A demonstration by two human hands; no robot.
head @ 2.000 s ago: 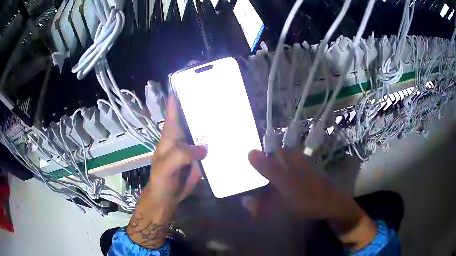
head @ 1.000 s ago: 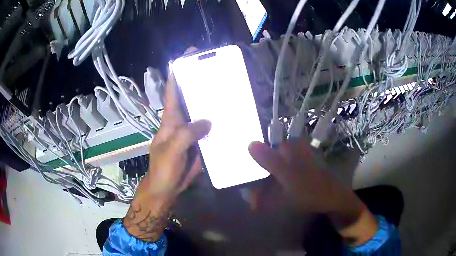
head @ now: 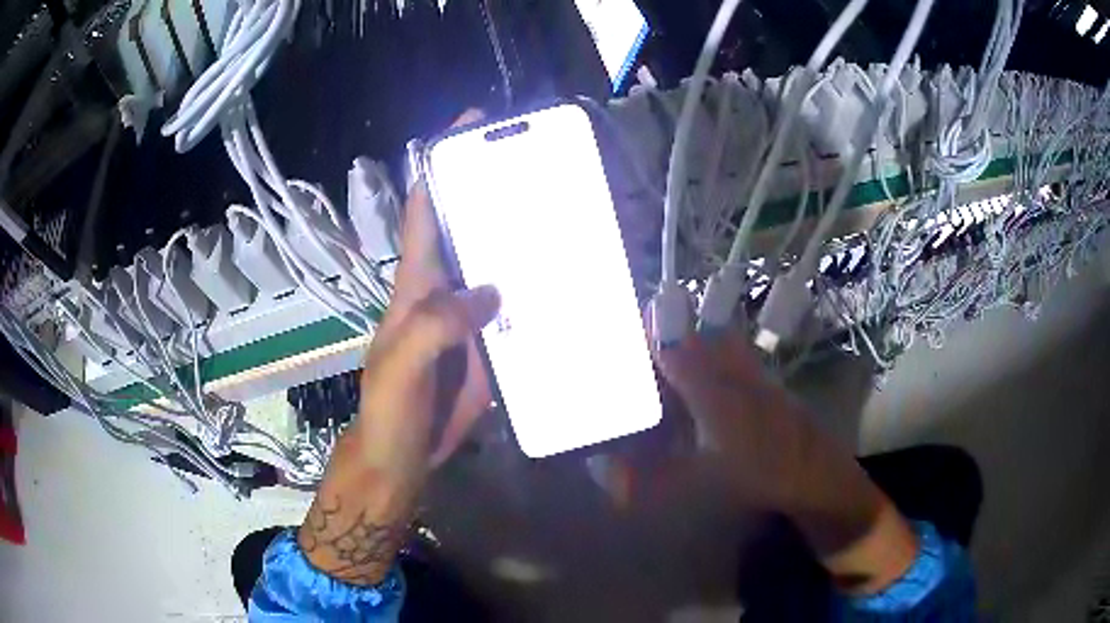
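A smartphone (head: pixel 548 286) with a glaring white screen is held upright and slightly tilted in front of the rack. My left hand (head: pixel 420 353) grips its left edge, with the thumb over the screen's left side. My right hand (head: pixel 743 414) is blurred and lies by the phone's lower right edge. Three white cables hang down to that hand, and their USB plugs (head: pixel 721 298) show just above its fingers. Whether the fingers hold the plugs or touch the phone is hard to tell.
A rack shelf (head: pixel 280 353) with a green strip crosses behind, lined with pale grey-white blocks (head: pixel 225 270) and many white cables. A cable bundle (head: pixel 237 79) hangs at the upper left. A lit phone (head: pixel 612 37) stands at the top. A red item (head: pixel 10 487) is at the left edge.
My right thumb has moved off the screen to the phone's right edge. The phone sits slightly higher in view than two seconds ago. My left thumb has moved up a little along the screen.
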